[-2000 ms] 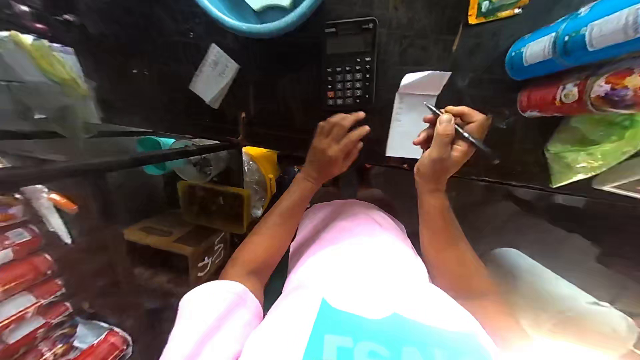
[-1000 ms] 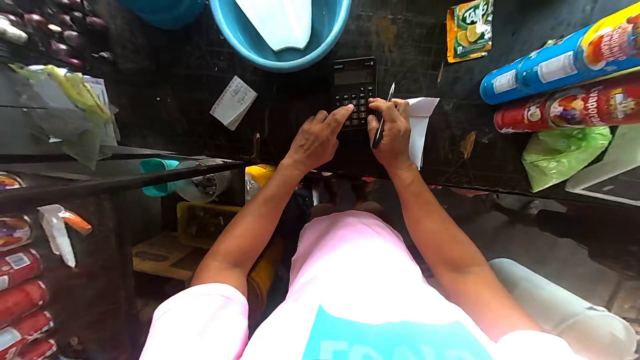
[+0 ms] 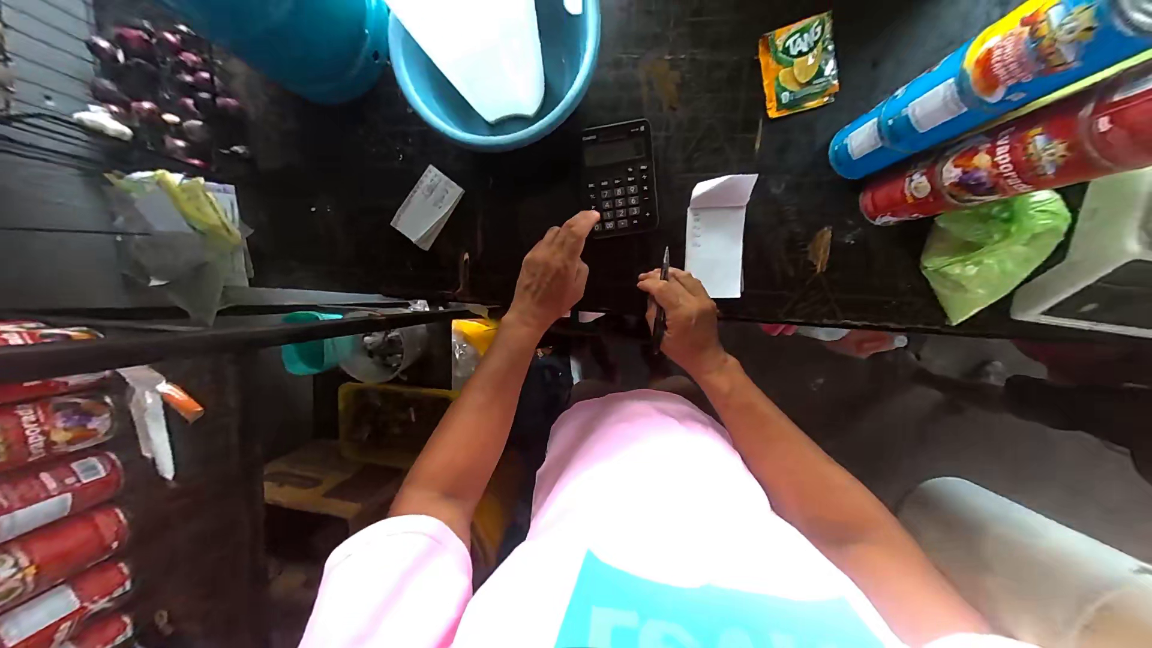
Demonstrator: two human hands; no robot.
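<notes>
A black Casio calculator (image 3: 621, 180) lies on the dark table (image 3: 531, 207). My left hand (image 3: 551, 277) reaches its lower left corner, one finger extended at the keys, and holds nothing. Below the calculator, to its right, my right hand (image 3: 686, 315) grips a dark pen (image 3: 661, 310), its tip pointing up and away from me. Just beyond that hand lies a small white notepad (image 3: 717, 243) with its top sheet folded back and some writing at its left side. To the left of the calculator is a folded slip of paper (image 3: 428, 207) bearing writing.
A blue basin (image 3: 499, 139) with a white item in it stands behind the calculator. An orange Tang sachet (image 3: 799, 65), wrapped rows of cans (image 3: 981, 171) and a green plastic bag (image 3: 994, 252) lie to the right. Red onions (image 3: 171, 90) are at the far left.
The right hand was over the notepad two seconds ago, then at the calculator's lower right; now it is drawn back from the keys. The left hand has stayed near the calculator since one second ago.
</notes>
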